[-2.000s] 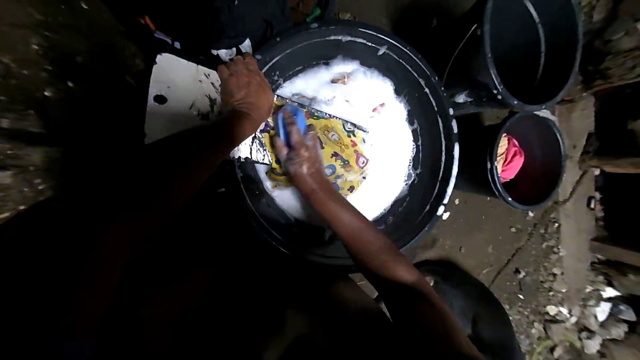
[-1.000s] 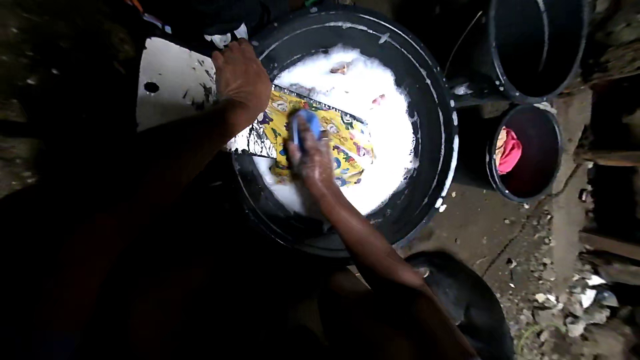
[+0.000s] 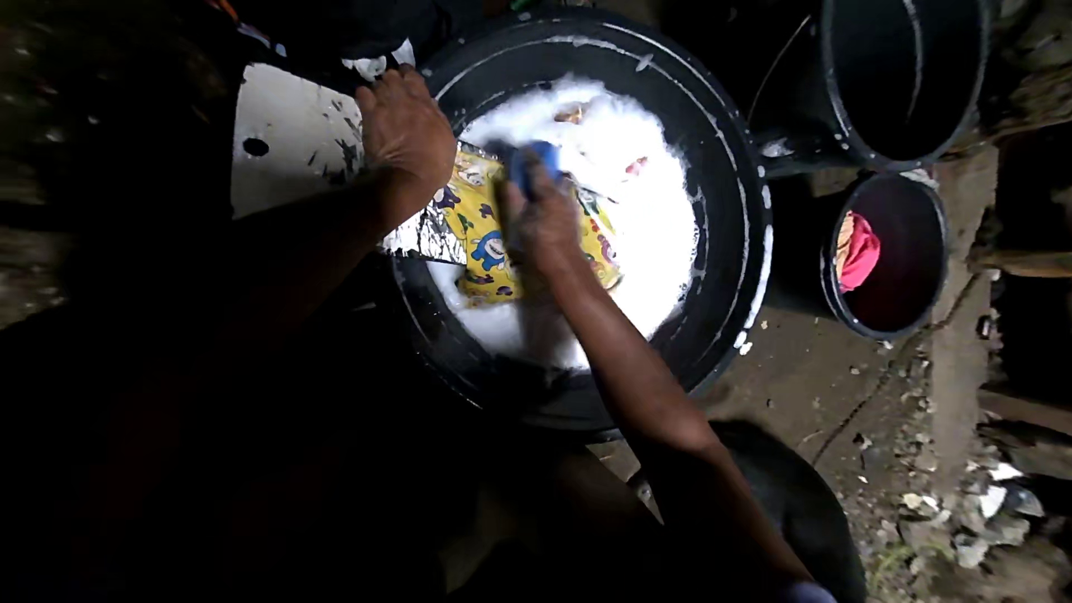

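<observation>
My right hand [image 3: 544,209] grips a blue brush or scrubber [image 3: 533,166], blurred, on a yellow cloth [image 3: 486,230] with a colourful cartoon print. Under the cloth's left part lies a worn white board [image 3: 293,134] with a round hole, which slants over the rim of a large black basin [image 3: 737,201]. White suds [image 3: 645,226] fill the basin's middle around the cloth. My left hand [image 3: 409,130] presses on the board and the cloth's upper left edge at the rim; whether its fingers grip the edge is hidden.
Right of the basin stands a dark bucket [image 3: 942,251] with a pink cloth [image 3: 860,254] inside. Above it is a larger black bucket [image 3: 829,84]. A dark rounded object [image 3: 796,502] lies below the basin. Rubble [image 3: 980,511] covers the ground at lower right.
My right hand has kept hold of the blue scrubber and moved over the yellow cloth, now towards its upper edge. The left hand has stayed at the board.
</observation>
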